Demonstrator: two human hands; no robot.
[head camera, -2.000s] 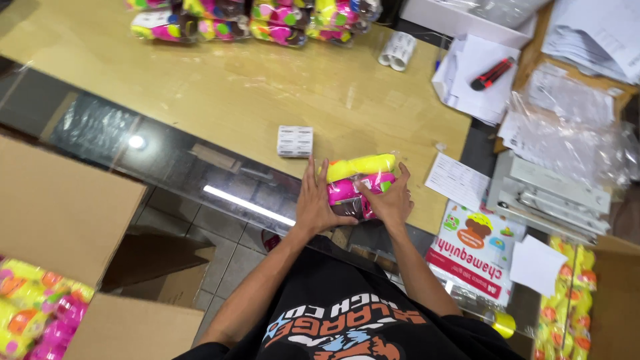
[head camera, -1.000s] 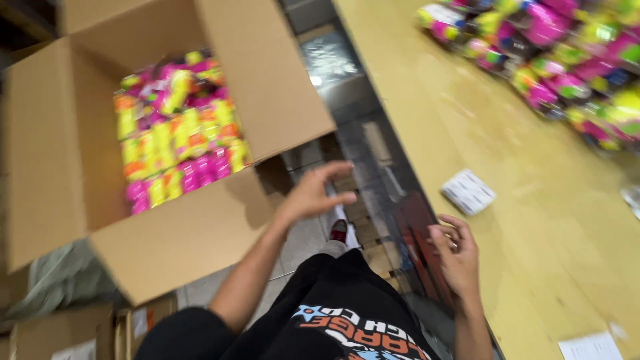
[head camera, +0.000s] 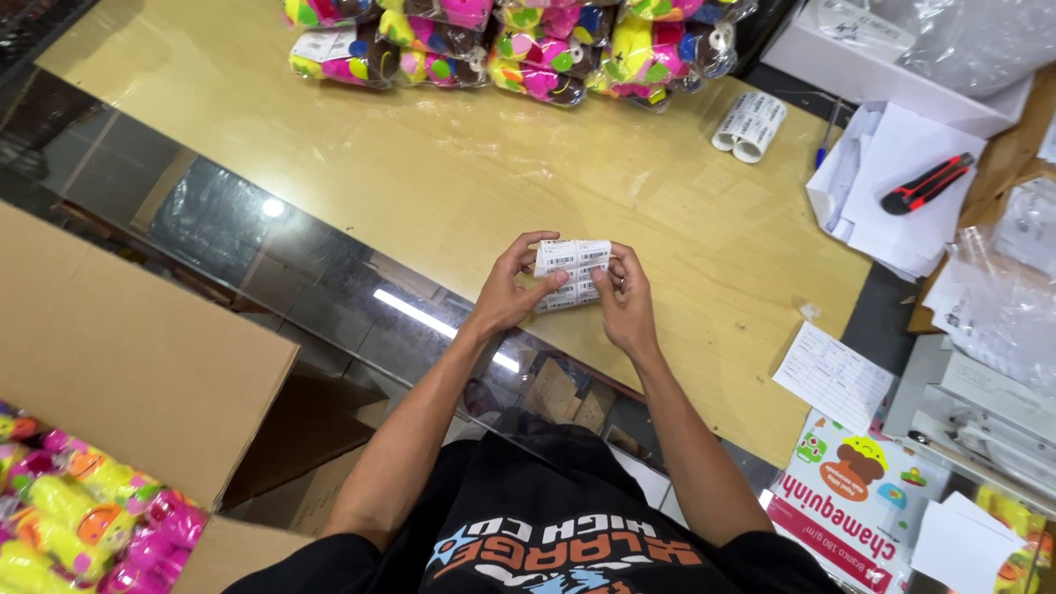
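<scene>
A flattened roll of white barcode stickers (head camera: 573, 272) is held up over the table's front edge, between both hands. My left hand (head camera: 520, 285) grips its left side, thumb on the printed face. Its right side is in my right hand (head camera: 624, 293), the thumb likewise on the face and the fingers behind. Two more rolls of stickers (head camera: 749, 124) lie at the table's back right. Bagged colourful plush toys (head camera: 536, 62) are stacked along the back; a white label sheet (head camera: 325, 44) lies on one bag.
An open cardboard box (head camera: 140, 330) with bagged toys (head camera: 91, 520) stands at lower left. On the right are a red and black utility knife (head camera: 927, 183) on papers, a written slip (head camera: 833, 377), a paper pack (head camera: 858, 495) and a grey metal device (head camera: 973, 412).
Two seconds ago both hands held a bagged toy, and the stickers lay on the table. One second ago the hands were empty near the box. Now the stickers are in both hands. The view has swung widely.
</scene>
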